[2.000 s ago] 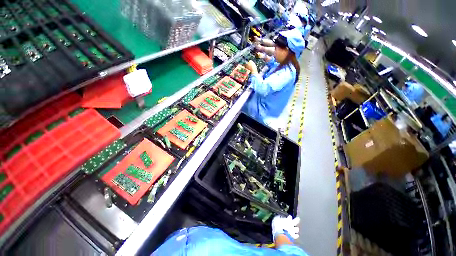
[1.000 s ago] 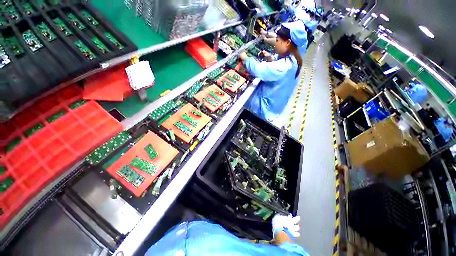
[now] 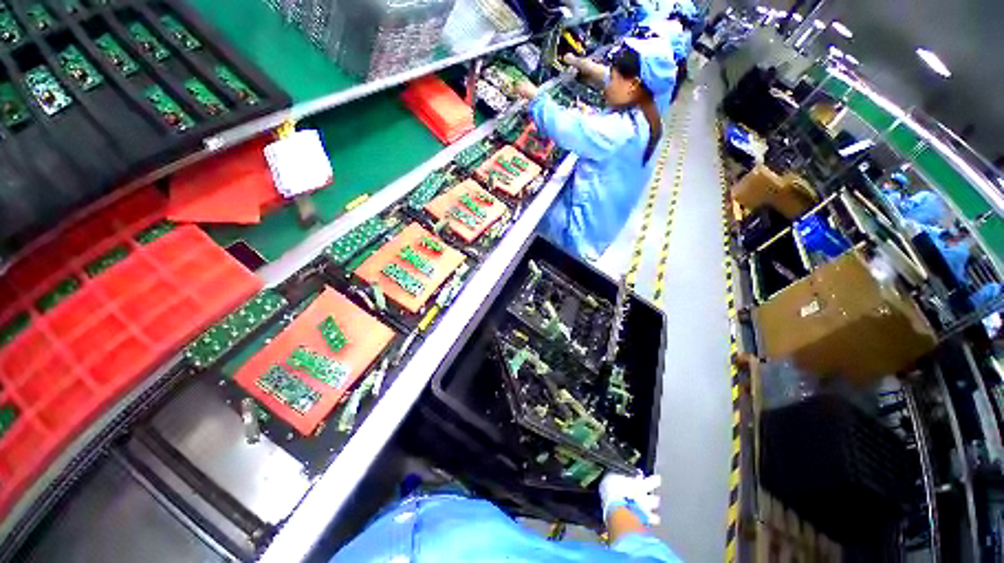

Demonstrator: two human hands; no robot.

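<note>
My right hand (image 3: 631, 498), in a white glove, is at the near right corner of a black bin (image 3: 658, 379). Its fingers touch the corner area, but their grip is unclear. My left hand is out of the picture. Black carrier fixtures (image 3: 567, 401) with green and pale parts lie tilted in the bin. On the conveyor, the nearest red cover sheet (image 3: 358, 387) lies on a dark carrier, with several small green modules (image 3: 288, 385) on it. More red sheets with modules (image 3: 403, 267) lie in a row beyond it.
A red compartment tray (image 3: 132, 313) and black slotted tray (image 3: 99, 121) are at left. A silver rail (image 3: 380, 423) separates the conveyor from the bin. A blue-smocked person (image 3: 606, 138) stands beyond the bin. Cardboard boxes (image 3: 842, 319) are across the aisle.
The view has shifted slightly. The other person's arms have moved from the conveyor toward the shelf, baring part of a far red sheet. My right hand stays at the bin corner.
</note>
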